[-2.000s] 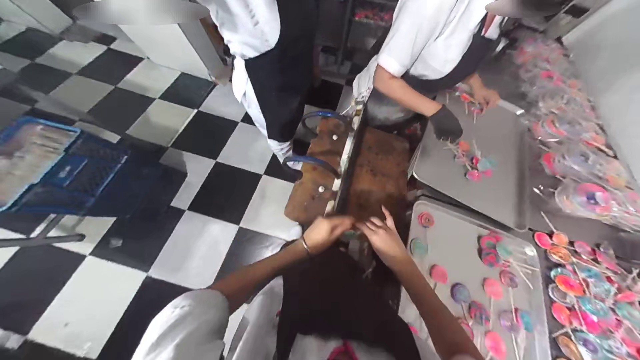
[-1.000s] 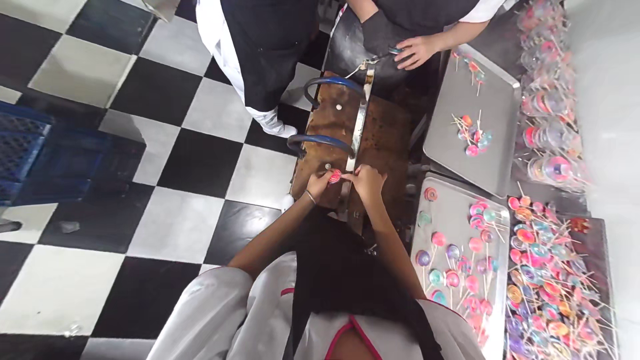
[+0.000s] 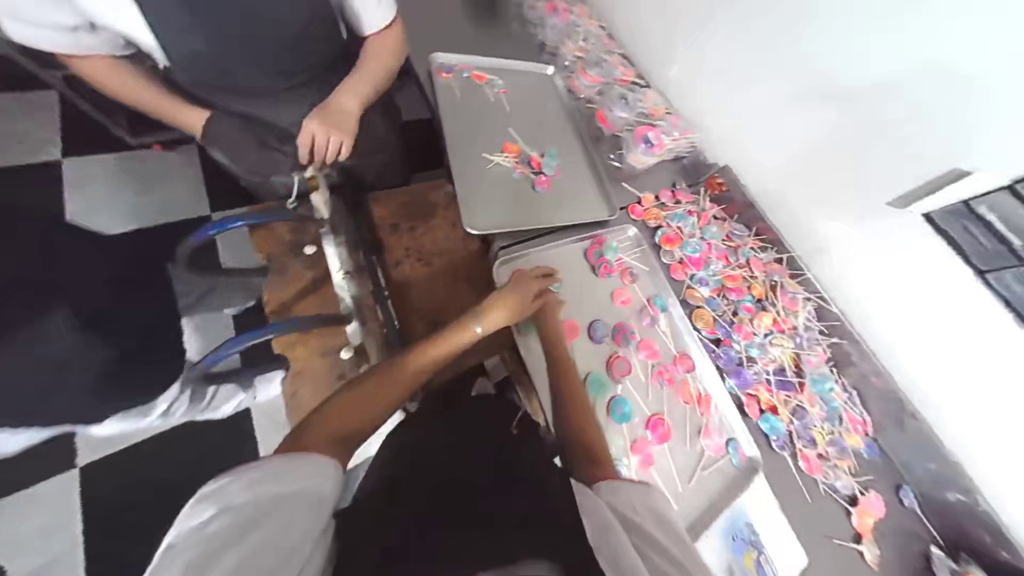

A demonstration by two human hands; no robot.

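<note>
Both of my hands meet over the upper left part of the near metal tray (image 3: 588, 300). My left hand (image 3: 522, 294) lies over my right hand (image 3: 550, 310), and a small teal candy (image 3: 556, 285) shows at the left fingertips. Which hand grips it cannot be told. Round swirled lollipops on sticks, such as a blue one (image 3: 620, 409) and a pink one (image 3: 658, 429), lie across the tray. To the left is a wooden board (image 3: 416, 256) with a long metal bar (image 3: 340, 272) and two blue curved hoses (image 3: 268, 328).
A co-worker with one gloved hand (image 3: 252, 148) and one bare hand (image 3: 330, 132) touches the bar's far end. A second tray (image 3: 520, 144) holds a few lollipops. Many loose lollipops (image 3: 744, 320) and wrapped ones (image 3: 632, 120) lie along the wall. Another person's dark apron (image 3: 80, 304) is at left.
My hands have moved from the bar on the wooden board to over the near tray at the right. The view has turned toward the trays and the wall.
</note>
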